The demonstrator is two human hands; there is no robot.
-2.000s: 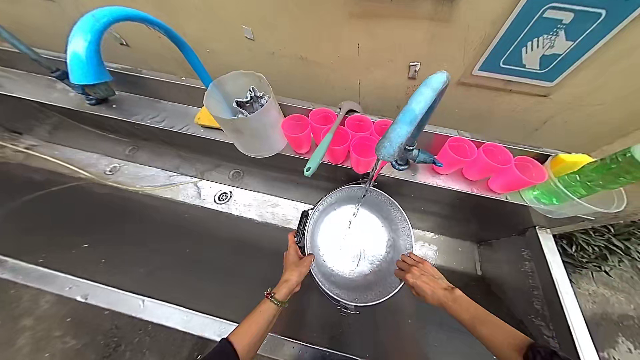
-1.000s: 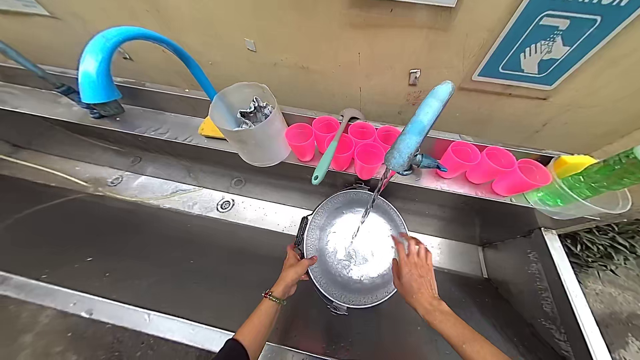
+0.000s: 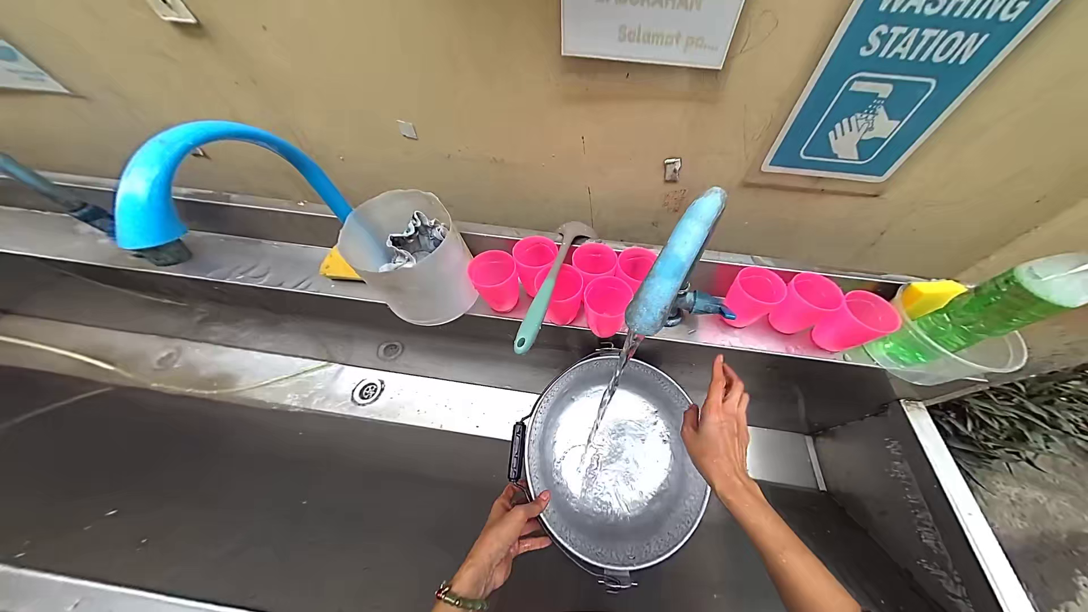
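Note:
A round aluminium pot (image 3: 619, 463) with a wire bail handle is tilted in the stainless steel sink, catching water that runs from a faucet with a light-blue hose sleeve (image 3: 677, 262). My left hand (image 3: 503, 535) grips the pot's rim at its lower left, thumb over the edge. My right hand (image 3: 721, 425) is at the right rim, fingers raised and pointing up toward the faucet's valve handle (image 3: 712, 304); whether it touches the rim I cannot tell. Several pink plastic cups (image 3: 607, 304) stand on the ledge behind, with a green-handled ladle (image 3: 544, 299) lying across them.
The ledge also holds a translucent plastic container (image 3: 425, 280), yellow sponges (image 3: 932, 297) and a green bottle (image 3: 977, 314) leaning in a clear tub. A blue curved pipe (image 3: 153, 183) rises at left. The sink's front rim (image 3: 102, 591) and right wall (image 3: 914, 510) bound the basin.
My right hand has left its grip on the pot's lower right rim and moved up along the right side, with its fingers lifting. My left hand keeps holding the pot.

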